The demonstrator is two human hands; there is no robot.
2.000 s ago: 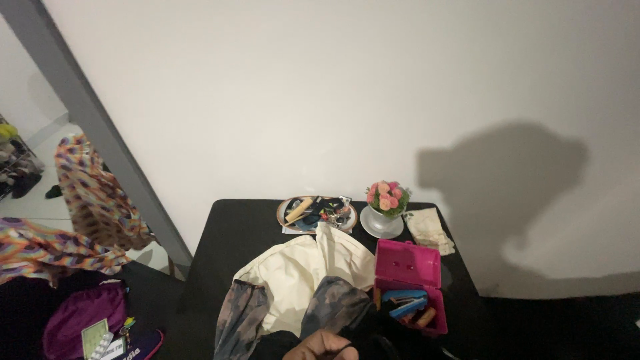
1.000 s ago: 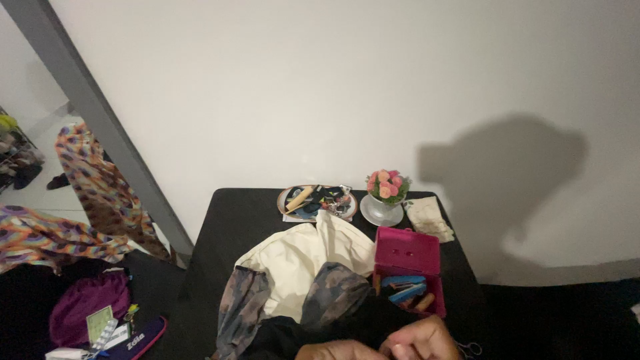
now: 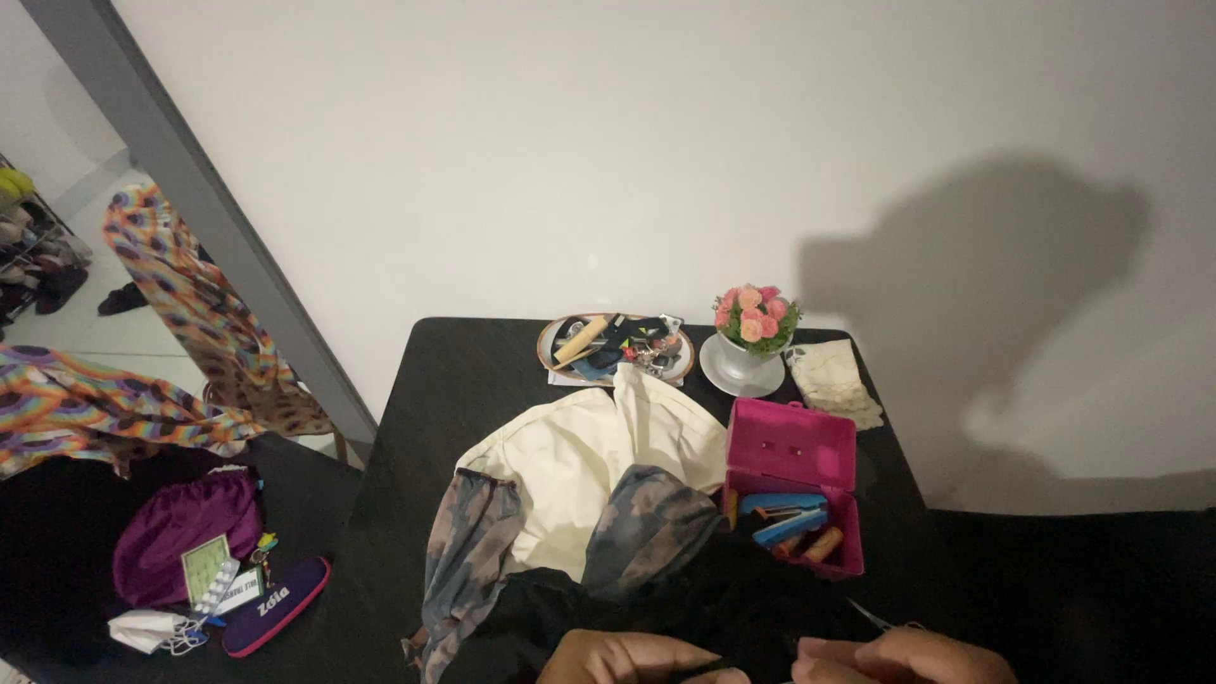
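At the bottom edge, my left hand (image 3: pixel 632 657) pinches black fabric (image 3: pixel 703 589) between thumb and fingers. Close on its right, my right hand (image 3: pixel 898 657) has its fingertips together at the same dark fabric; whether it holds something small there cannot be told. The black fabric joins or lies over a cream and floral-patterned garment (image 3: pixel 570 456) spread on the black table. Just above my right hand lies a thin metal object (image 3: pixel 869 613), perhaps scissors. An open pink plastic box (image 3: pixel 793 442) beside the garment holds a blue-handled tool (image 3: pixel 793 522) and thread spools (image 3: pixel 823 544).
At the back of the table (image 3: pixel 456 361) stand an oval tray (image 3: pixel 546 356) of small items, a white flower pot (image 3: pixel 741 366) on a saucer and a folded cloth (image 3: pixel 831 375). Lower left are a purple drawstring bag (image 3: pixel 190 532), a dark pouch (image 3: pixel 285 603) and a face mask (image 3: pixel 152 629).
Two seconds ago only one hand showed at the bottom edge; now both hands are there, close together at the black fabric. The garment and box have stayed in place.
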